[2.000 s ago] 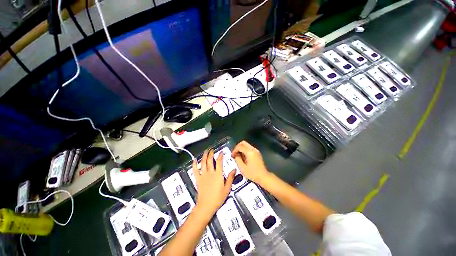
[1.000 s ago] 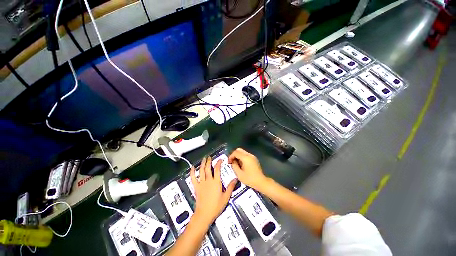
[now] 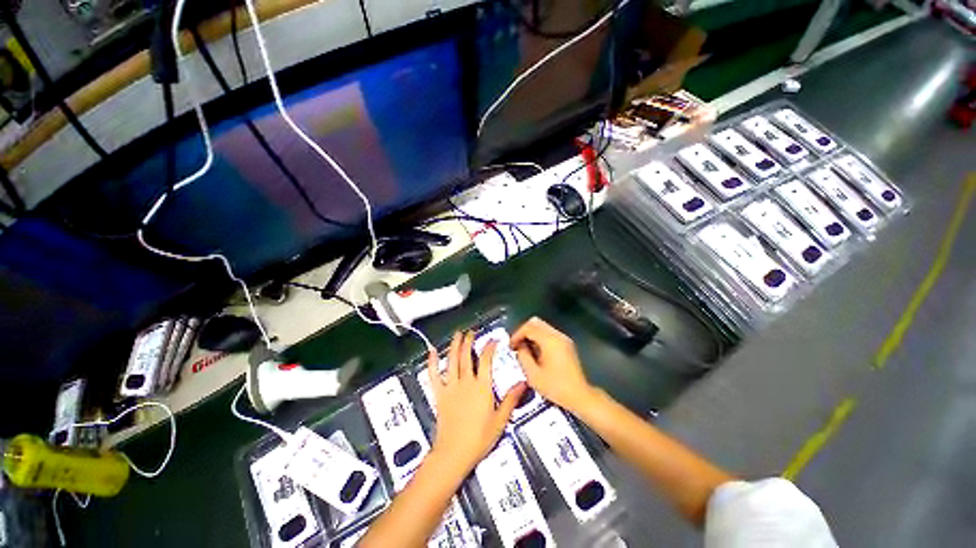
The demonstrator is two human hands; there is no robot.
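Note:
Both my hands are over the back right pocket of the clear blister tray (image 3: 248, 467). My left hand (image 3: 469, 398) lies with spread fingers over a white electronic unit (image 3: 505, 369) and the unit beside it. My right hand (image 3: 548, 359) has its fingers bent together at the upper right edge of the same unit; the fingertips are partly hidden. Other units (image 3: 396, 424) with printed labels and dark ovals lie in the tray. One unit (image 3: 330, 469) with a white cable at its end lies tilted across others at the left.
Two white scanners (image 3: 305, 382) (image 3: 428, 303) stand behind the tray, a black scanner (image 3: 615, 310) to its right. Stacked full trays (image 3: 738, 305) are at far right. A yellow bottle (image 3: 66, 466) is at left. Mice, cables and monitors (image 3: 353, 128) are at the back.
The camera view has shifted slightly, so the whole scene sits a little further right. My hands stay at the same unit, with only small finger movement.

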